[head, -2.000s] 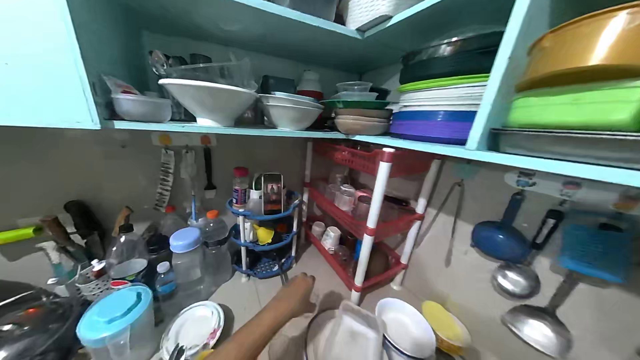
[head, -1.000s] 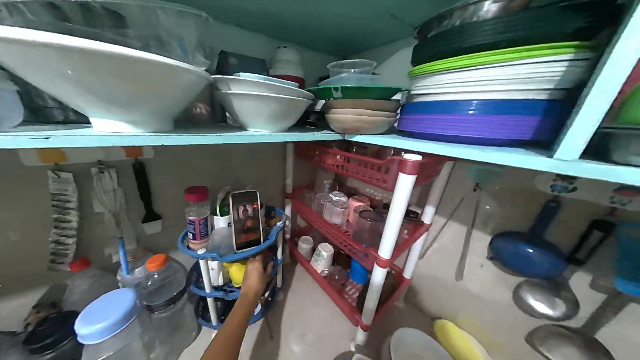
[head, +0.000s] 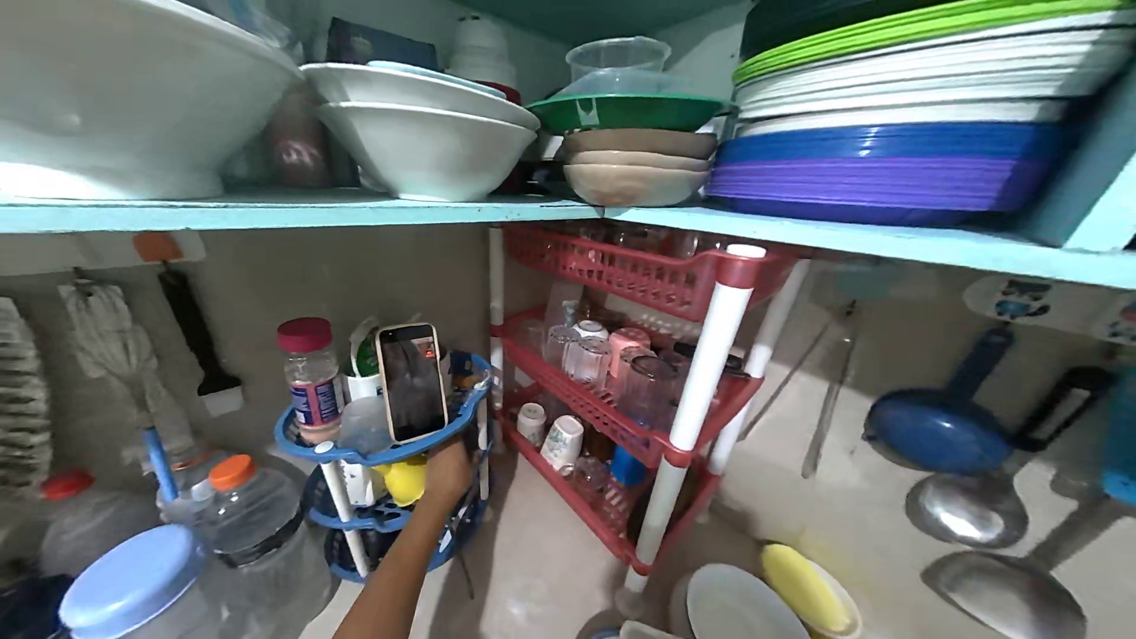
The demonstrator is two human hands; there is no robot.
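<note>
One of my hands (head: pixel 449 470), seemingly the right, reaches into the middle tier of a blue plastic corner rack (head: pixel 404 454). Its fingers are mostly hidden behind the top tier's rim, so its grip does not show. A yellow object (head: pixel 406 481) lies just left of it, beside a white item (head: pixel 362 484). Above the hand, a smartphone (head: pixel 414 382) leans upright on the top tier, next to a clear plastic tub (head: pixel 364 424) and a jar with a dark red lid (head: pixel 311 382). The other hand is out of view.
A red three-tier rack (head: pixel 621 426) with glasses and cups stands close on the right. Overhead runs a light blue shelf (head: pixel 355 213) bearing bowls and stacked plates. Lidded plastic containers (head: pixel 133 577) crowd the lower left. A blue pan (head: pixel 941 430) and ladles hang at right.
My hand has moved from the counter in front of the racks into the blue rack's middle tier, where its fingers are now hidden. The view has come closer to the racks.
</note>
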